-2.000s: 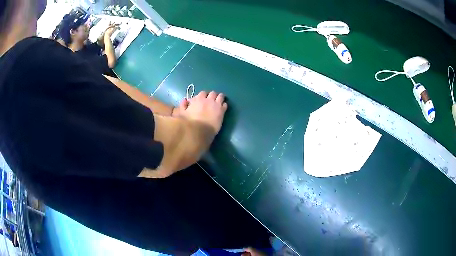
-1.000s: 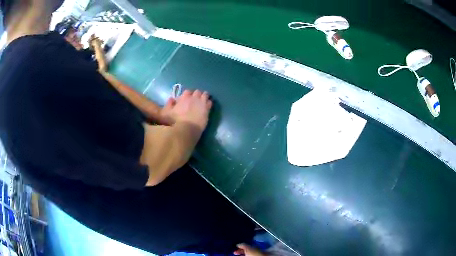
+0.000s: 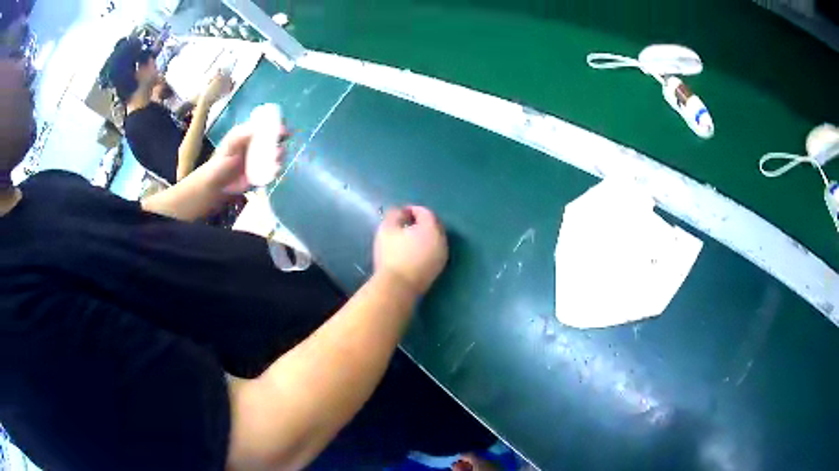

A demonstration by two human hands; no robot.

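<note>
A small, cut-off bit of a hand (image 3: pixel 467 463) shows at the bottom edge; it may be my left hand, but its grip is not visible. My right hand is not in view. Nearest on the dark green bench lies a white, irregular, flat wiping cloth (image 3: pixel 621 258), its upper edge at the divider strip. On the belt, an open device (image 3: pixel 672 61) has a cord loop and an inner unit (image 3: pixel 688 106) with brown and blue marks. Another open device (image 3: pixel 823 143) is cut off by the right edge.
A neighbouring worker in black (image 3: pixel 101 313) leans in from the left, one hand holding a white device (image 3: pixel 265 145), the other closed on the bench (image 3: pixel 412 246). A white loop hangs at the bench edge. Another worker (image 3: pixel 152 124) sits beyond. A white divider strip (image 3: pixel 478 115) borders the belt.
The neighbour's clasped hands have parted; one has lifted a white device leftward. The open devices have shifted right in view. The cloth lies on the bench as before, while the view has shifted slightly.
</note>
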